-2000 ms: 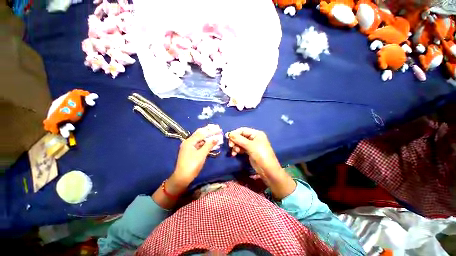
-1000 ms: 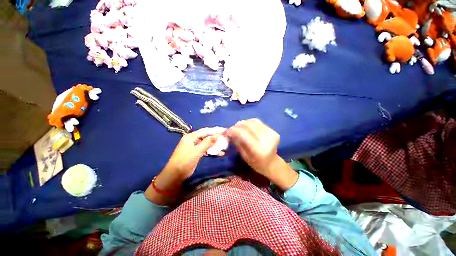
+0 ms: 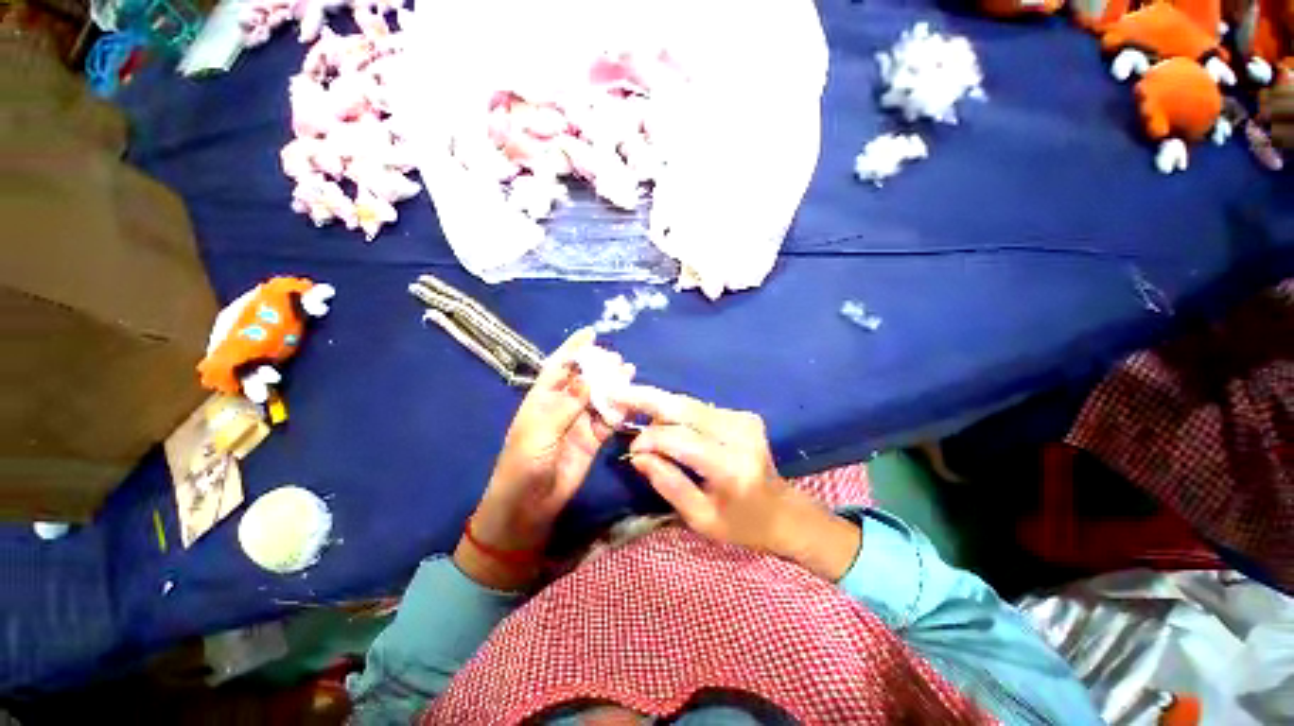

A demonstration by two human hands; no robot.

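A small white and pale pink plush piece is held up between the fingertips of my left hand. My right hand touches its lower right side, with thumb and fingers pinched together. A thin, short needle-like item shows at the right fingertips, too fine to see clearly. Fingers partly hide the plush piece. Long metallic forceps lie on the blue cloth just beyond my left hand.
A white bag bears pink plush pieces, with more heaped at its left. Fibre tufts lie right of it. Orange toys lie upper right; one orange toy, a card and a round pale disc lie left.
My left hand has turned more upright and raised the plush piece. My right hand has lowered, its fingers now pointing left beneath the piece. The view has shifted, moving the table things slightly right.
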